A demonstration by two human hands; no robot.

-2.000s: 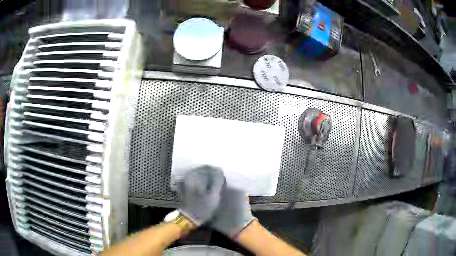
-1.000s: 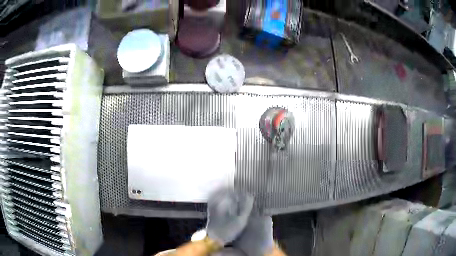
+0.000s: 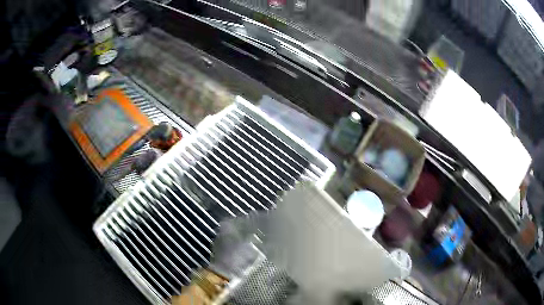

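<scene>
A flat light-grey panel (image 3: 328,244), blurred, is tilted over the right end of the slotted off-white rack (image 3: 119,250). My left hand (image 3: 238,241), in a grey glove, grips the panel at its left edge, above the rack's bars. My right hand cannot be made out; the panel or the bottom edge of the picture may hide it. The rack has many parallel bars over dark gaps.
Behind are a greenish bottle (image 3: 347,132), an open brown box (image 3: 391,161), pale discs (image 3: 365,208), maroon discs (image 3: 396,225) and a blue-black carton (image 3: 450,235). An orange-framed sheet (image 3: 110,128) lies left. A large white board (image 3: 477,131) stands far right.
The view has swung left, bringing the rack to the middle. The panel has been lifted off the grille and is now held by my left hand at the rack.
</scene>
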